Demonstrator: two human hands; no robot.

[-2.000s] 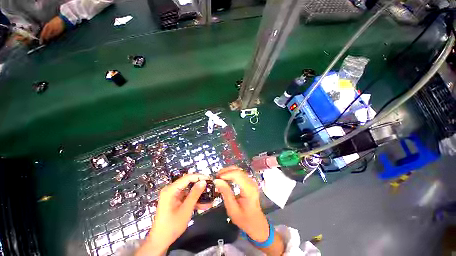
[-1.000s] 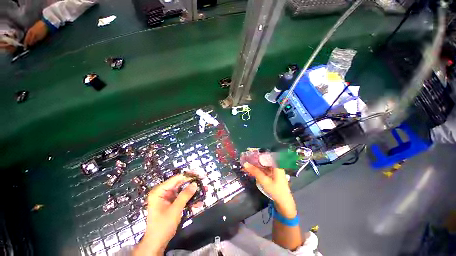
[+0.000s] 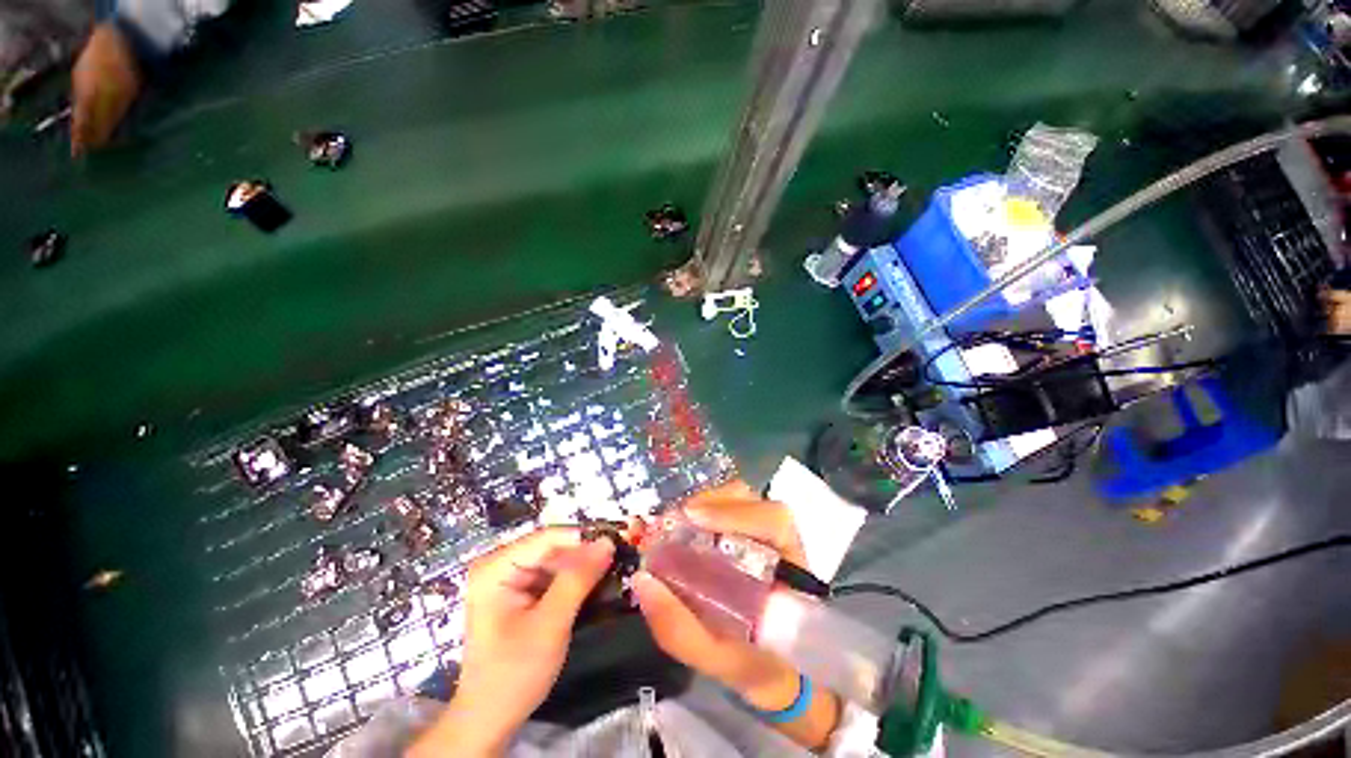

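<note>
My left hand holds a small black module between thumb and fingertips, above the near edge of a clear tray. My right hand grips a syringe with a pinkish front part, a clear barrel and a green end with a hose. The syringe's front end is at the module; fingers hide the exact contact. The tray holds several dark, shiny modules, pale squares and red parts along its right side. A blue band is on my right wrist.
A metal post stands behind the tray. Modules lie on the green belt. A blue controller and blue bin are at right, with hoses and a black cable. White paper lies beside the tray. A person's hand shows upper left.
My right hand let go of the module, took hold of the syringe right of the tray, and brought it to the module in my left hand. The hose now loops lower right.
</note>
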